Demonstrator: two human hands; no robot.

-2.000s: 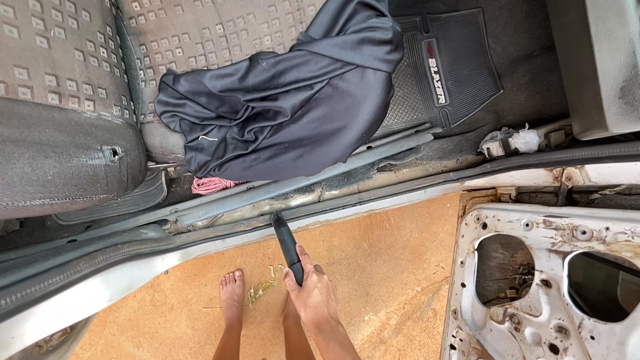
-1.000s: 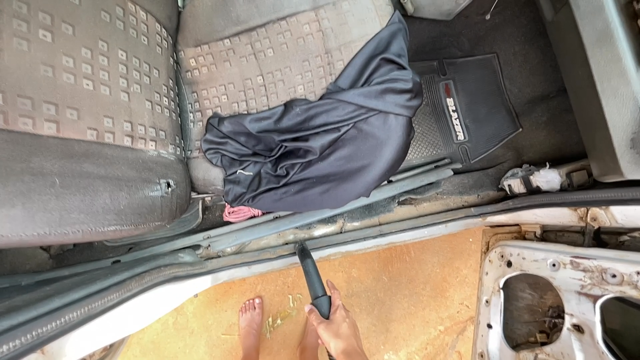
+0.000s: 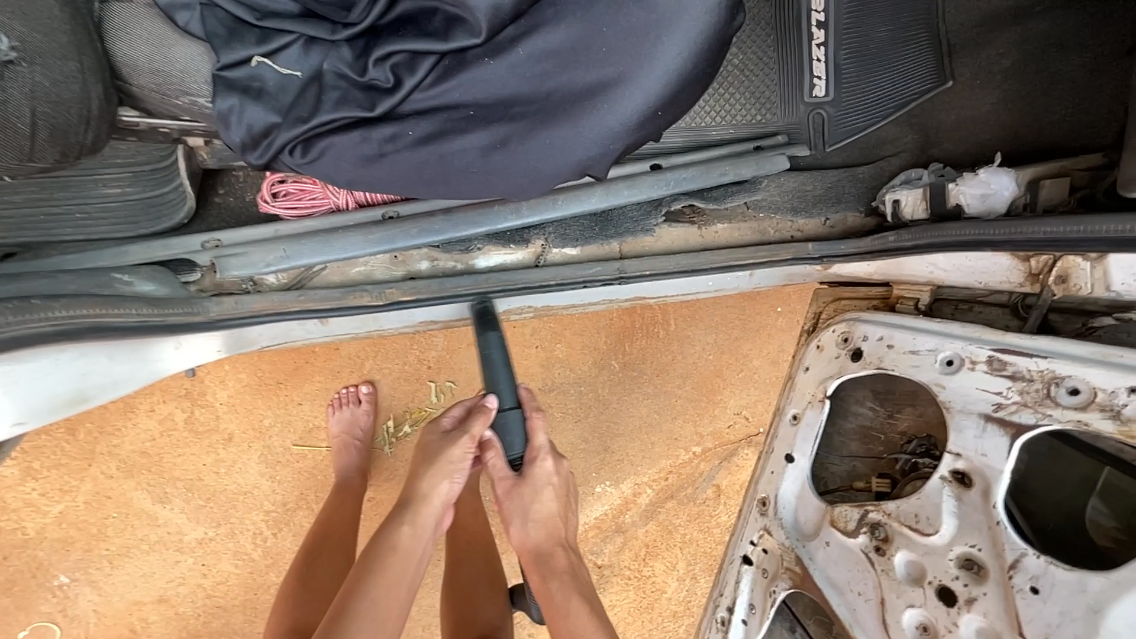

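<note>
Both my hands are on a black plastic vacuum nozzle (image 3: 497,359), a crevice tool by its shape. My left hand (image 3: 448,453) grips it from the left, its thumb near the collar. My right hand (image 3: 537,488) wraps the lower end from the right. The nozzle's narrow tip points up at the white door sill (image 3: 399,321) of a car, beside the black rubber door seal (image 3: 355,297); whether it touches is unclear. Part of a dark hose or tube (image 3: 525,602) shows below, by my right forearm.
Dark cloth (image 3: 497,98) drapes over the seat, above a pink-and-white rope coil (image 3: 311,195). A loose grey trim strip (image 3: 497,217) lies along the sill. A ribbed floor mat (image 3: 874,71) is at upper right. The stripped white door (image 3: 1003,355) stands open at right, bare feet (image 3: 353,426) below.
My left hand has come into view and onto the nozzle, which only my right hand held in the earlier frames. The view has moved closer to the sill.
</note>
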